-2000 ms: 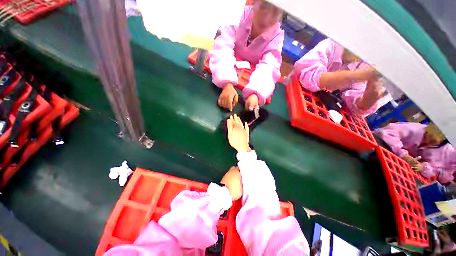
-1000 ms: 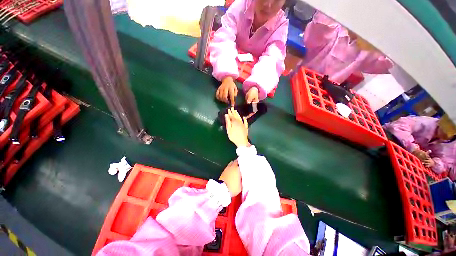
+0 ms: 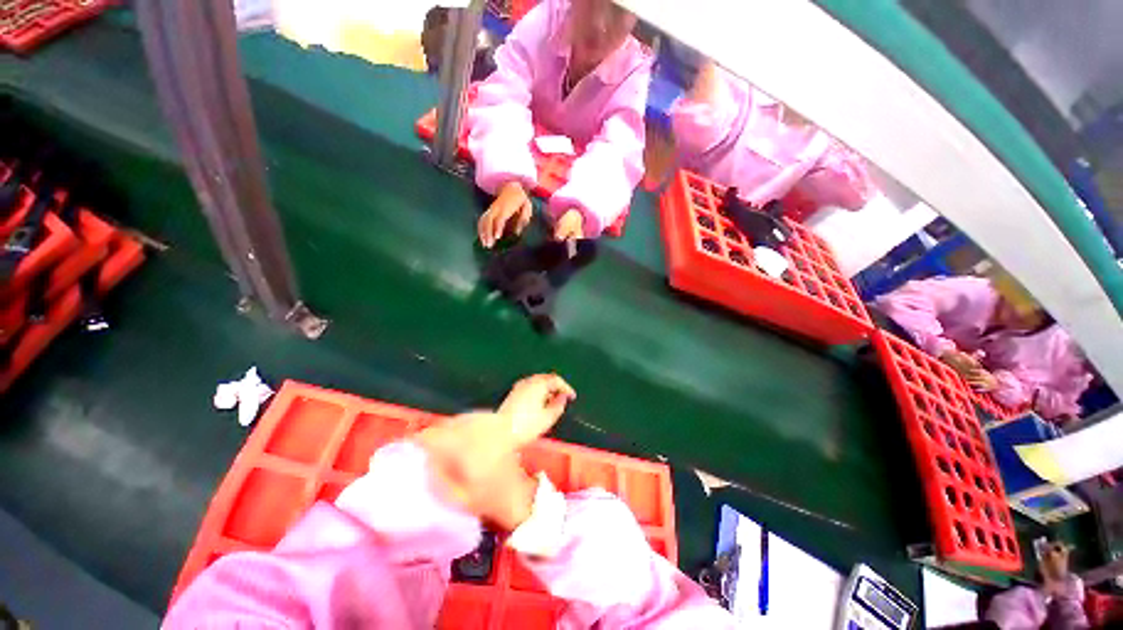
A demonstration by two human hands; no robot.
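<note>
My left hand [image 3: 532,404] is blurred above the back edge of the red compartment tray [image 3: 330,404], its fingers loosely curled and apart, with nothing seen in it. My right hand [image 3: 495,482] is partly hidden where the two hands overlap; its fingers cannot be made out. A small black electronic unit [image 3: 474,561] sits in a tray pocket below my wrists. My sleeves cover other pockets. A black strap assembly [image 3: 537,286] lies on the green belt, near the hands of the person opposite.
A metal post [image 3: 222,172] stands left of centre. A white crumpled scrap [image 3: 244,395] lies left of the tray. Stacked red trays [image 3: 105,265] are far left, a deep red tray stack [image 3: 764,291] across the belt. Clipboard [image 3: 788,572] and calculator [image 3: 877,606] are lower right. Several people sit opposite.
My right hand has drawn back from the black strap assembly on the belt to above my tray, overlapping my left hand. The person opposite still has hands at the straps. The view has shifted slightly.
</note>
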